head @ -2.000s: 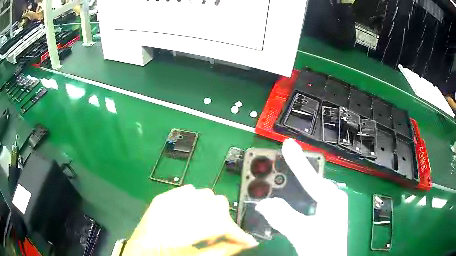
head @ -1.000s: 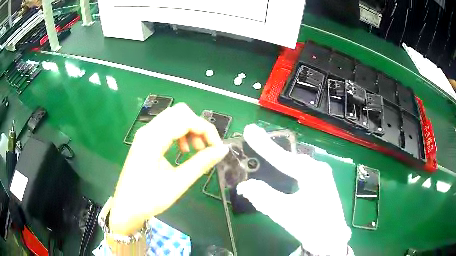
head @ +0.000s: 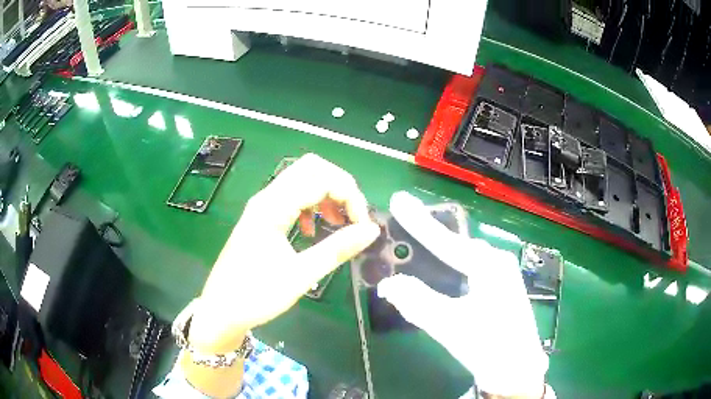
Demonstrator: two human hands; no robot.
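My right hand (head: 468, 300), in a white glove, holds a phone housing (head: 425, 241) by its camera end, with fingers on its top and lower face. The housing has large round openings and a smaller ring at the left of its dark end. Its open lower part extends towards me. My left hand (head: 292, 241), bare with a wrist band, pinches thumb and forefinger at the upper left camera opening. Whether a small part is between the fingertips cannot be told. One housing lies behind my left hand, mostly hidden.
Housings lie on the green belt at left (head: 205, 174) and right (head: 542, 273). A black tray (head: 546, 97) with several housings sits on a red crate (head: 443, 125). White discs (head: 382, 125) lie near the white machine (head: 335, 27). A black box (head: 70, 261) stands left.
My left hand has moved from below the housing to its camera openings, fingertips now pinched there. The held housing has shifted slightly and tilted. The loose housings on the belt have moved left.
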